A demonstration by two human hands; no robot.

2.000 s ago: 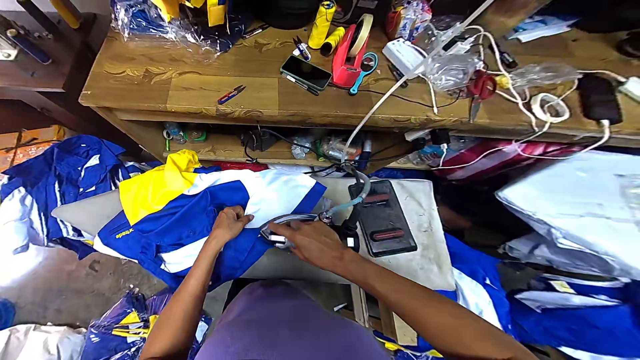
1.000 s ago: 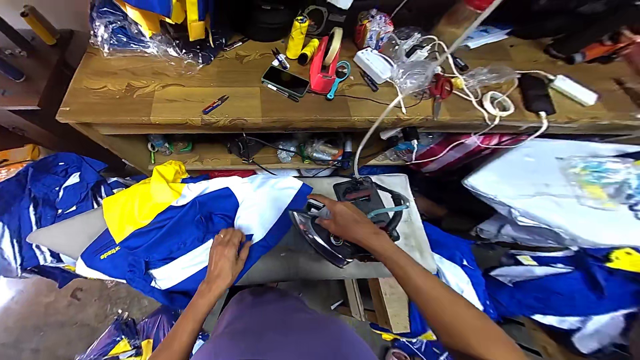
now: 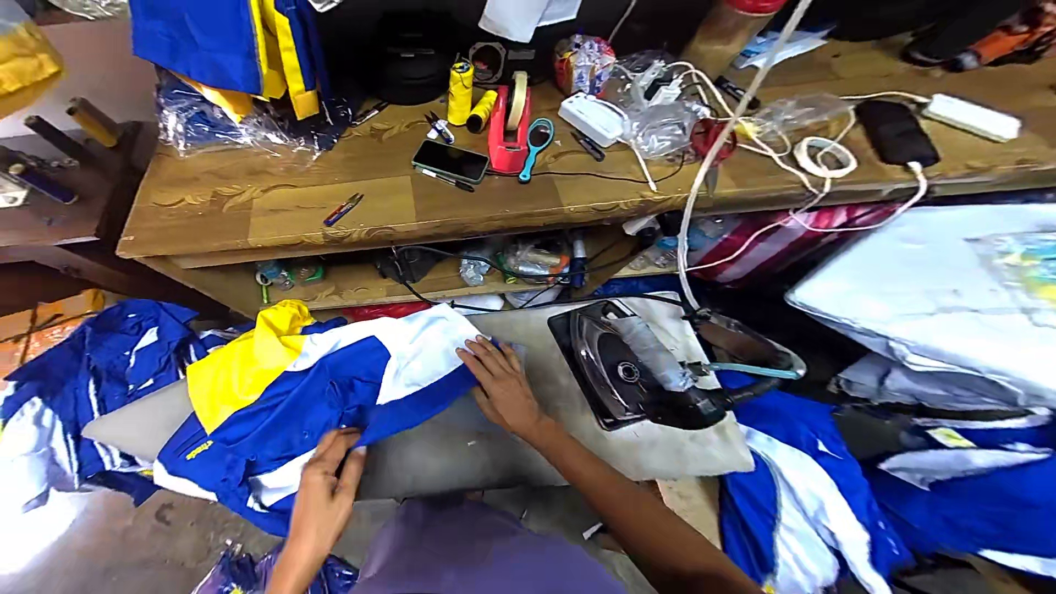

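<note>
A blue, white and yellow garment [image 3: 330, 388] lies spread over a grey ironing board [image 3: 429, 462]. My left hand [image 3: 327, 487] touches its lower edge, with thumb and fingertips at the blue cloth; whether it pinches the fabric is unclear. My right hand [image 3: 503, 384] rests with fingers spread on the garment's right end, where white meets blue. To the right, a steam iron [image 3: 631, 367] with a wrapped handle sits on a dark rest pad at the board's wide end, touched by neither hand. A pale hose [image 3: 701, 181] runs up from it.
Behind the board stands a wooden table [image 3: 330, 198] bearing a phone [image 3: 450, 162], a red tape dispenser [image 3: 509, 124], yellow thread spools, cables and plastic bags. More blue and white garments hang at left [image 3: 115, 371] and right [image 3: 808, 487]. A large white bundle [image 3: 932, 280] stands at the right.
The iron, in my right hand earlier, has moved right onto the rest pad and been let go. My right hand has come back left onto the garment.
</note>
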